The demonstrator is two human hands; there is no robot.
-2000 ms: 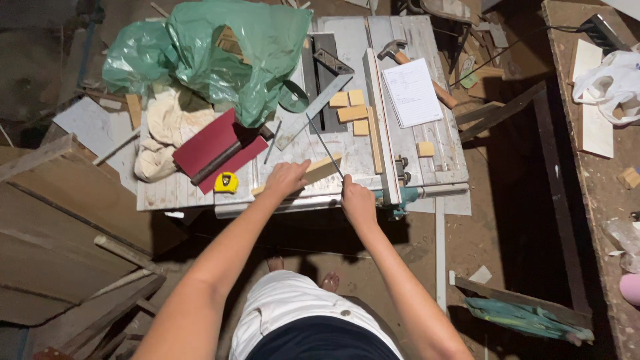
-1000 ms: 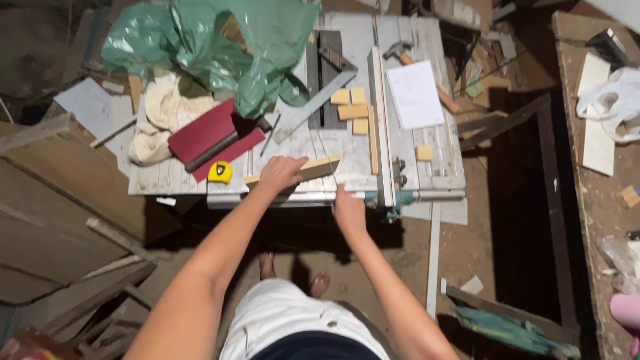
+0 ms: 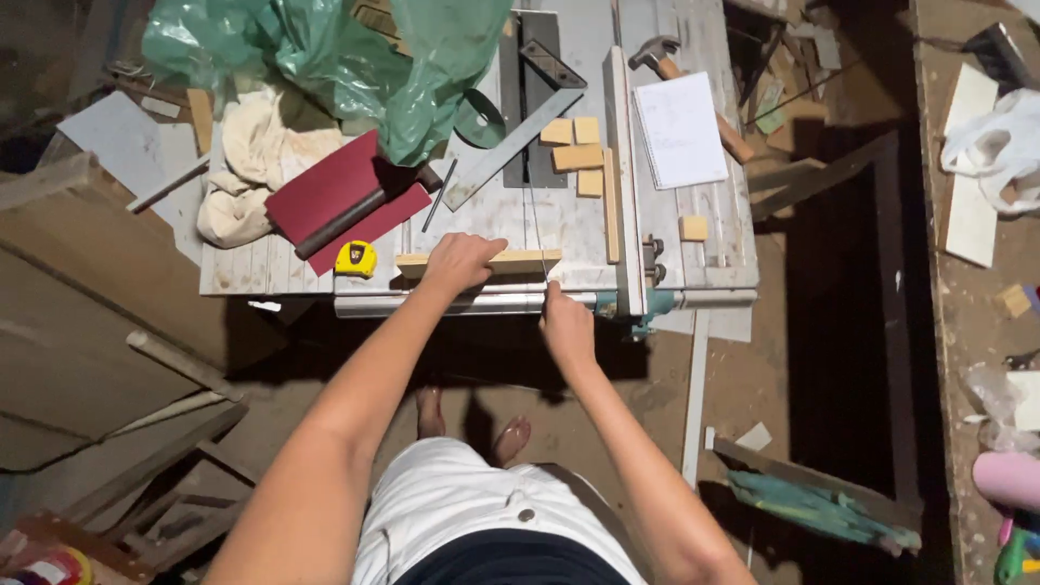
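Observation:
My left hand presses on a strip of wood lying along the front edge of the table saw's top. My right hand grips the near end of a thin tool, which looks like a narrow saw blade and crosses the strip near its right end; its handle is hidden in the fist. Several small wood blocks and a narrow wood strip lie by the metal rip fence. A yellow tape measure is left of the strip.
A try square, a dark red folder-like sheet, a beige cloth and a green plastic bag lie on the left half. Right of the fence are a spiral notebook, a claw hammer and one wood block.
My right hand and the thin tool have shifted slightly against the wood strip. My left hand stays on the strip.

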